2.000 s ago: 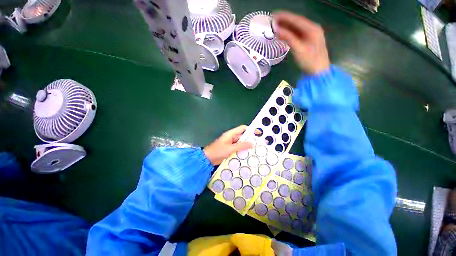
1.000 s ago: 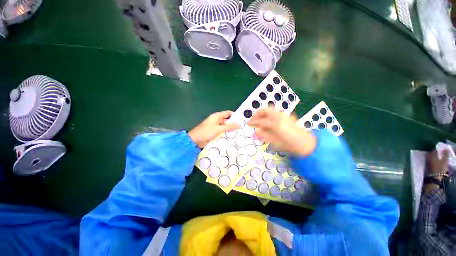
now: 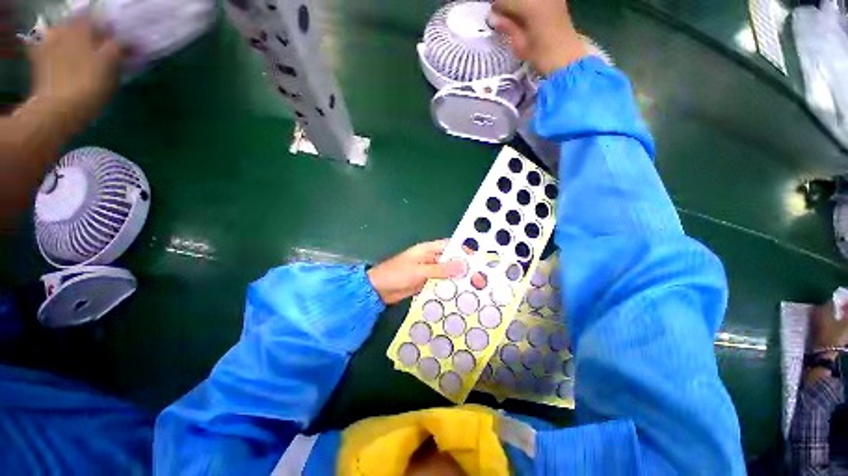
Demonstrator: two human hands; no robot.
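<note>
My left hand holds a sticker sheet at its left edge, thumb on top. The sheet's far half shows dark round holes, its near half grey discs. More sheets lie under it to the right, partly hidden by my right sleeve. My right hand is at the top, fingertips at the centre of a clip fan's ribbed head. Whether a disc is at my fingertips cannot be told. A second fan is mostly hidden behind my right hand and sleeve.
A grey perforated post crosses the green bench. Another clip fan lies at left. At top left another person's blurred hand is at a blurred whitish object. Another person's arm is at the right edge.
My right hand has moved from the sheet up to a fan. The two fans have shifted right. The other person's hand has appeared at top left. My left hand still holds the sheet.
</note>
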